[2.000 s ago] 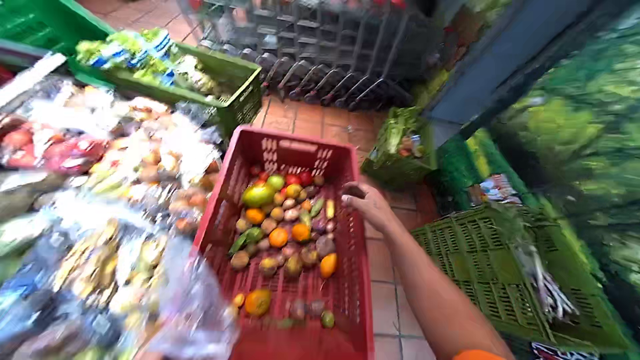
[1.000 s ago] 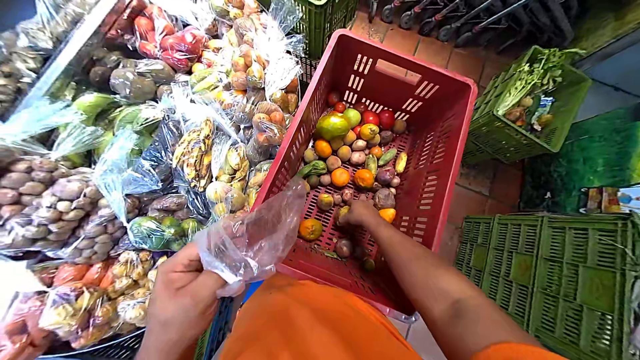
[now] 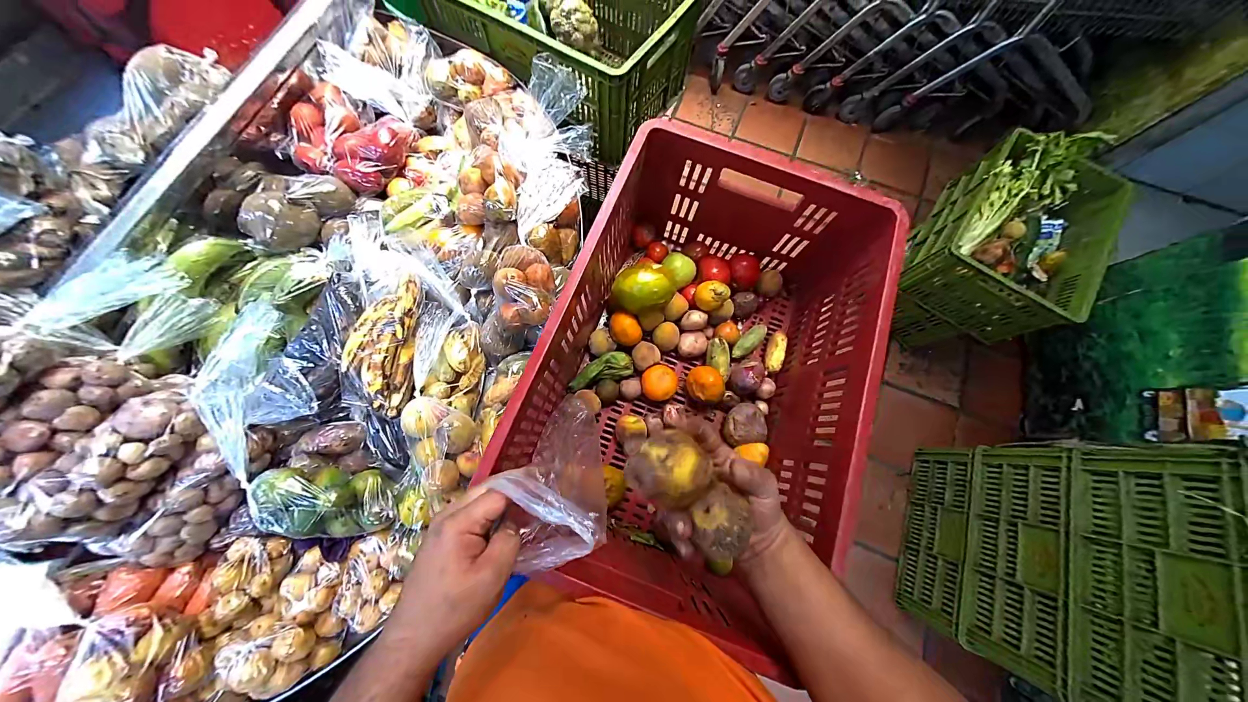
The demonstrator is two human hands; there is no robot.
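Note:
My left hand (image 3: pixel 463 561) grips the rim of a clear plastic bag (image 3: pixel 561 502), which hangs over the near left side of a red plastic crate (image 3: pixel 868 322). My right hand (image 3: pixel 726 487), palm up inside the crate, holds several round, brownish-yellow vegetables or fruits (image 3: pixel 673 468) whose kind I cannot tell. Beyond it, loose produce lies on the crate floor: red tomatoes (image 3: pixel 715 269), a large green-yellow tomato or similar fruit (image 3: pixel 642 287), orange fruits (image 3: pixel 659 382), small potato-like roots (image 3: pixel 693 343) and a dark green pepper-like vegetable (image 3: pixel 602 369). My right hand covers part of the produce.
Bagged produce (image 3: pixel 380 351) fills a display on the left, close against the red crate. Green crates stand behind (image 3: pixel 624 83), at the right with leafy stalks (image 3: pixel 1102 244), and at the lower right (image 3: pixel 1072 546). Wheeled carts (image 3: pixel 877 58) stand at the back on the tiled floor.
My right hand, at the crate's right rim two seconds ago and down in the produce one second ago, is now raised with several pieces in it. The left hand still holds the bag.

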